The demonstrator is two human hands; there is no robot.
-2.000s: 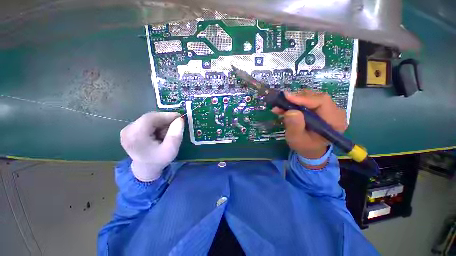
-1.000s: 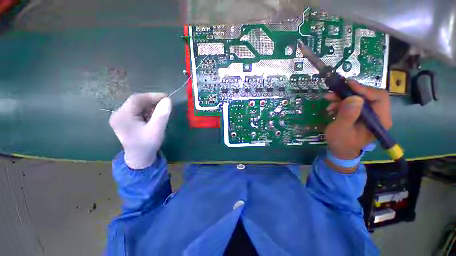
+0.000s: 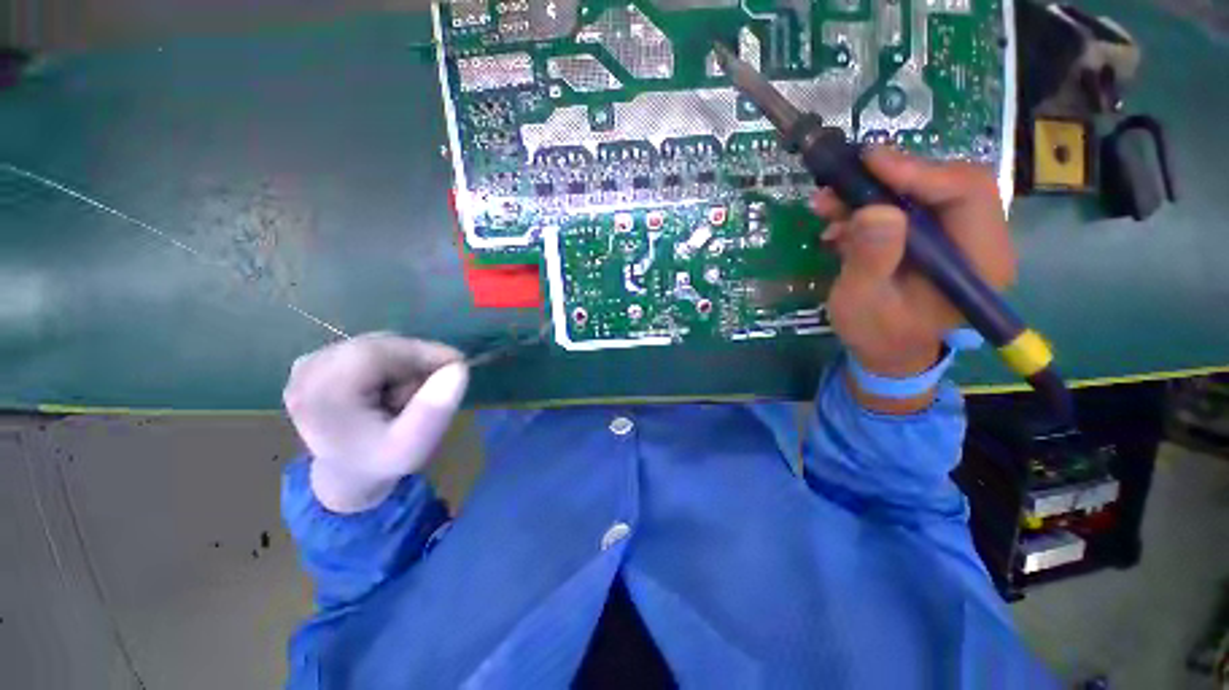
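Observation:
A large green circuit board with a white border lies over a red tray, which shows at its lower left. My right hand, bare with a light blue wrist band, holds a dark soldering iron with a yellow band. Its metal tip points up-left over the board's upper middle; whether it touches cannot be told. My left hand, in a white glove, pinches thin solder wire left of the board's lower corner. The wire trails from the hand across the mat to the upper left.
A yellow sponge in its holder and a black rounded part stand right of the board. A stand part is behind them. The green mat has a yellow front edge. A black equipment box is below at the right.
The translucent hood from the earlier frames is out of view, and more of the stand shows. My left hand is lower, with the wire end now below and left of the board. The iron stays held.

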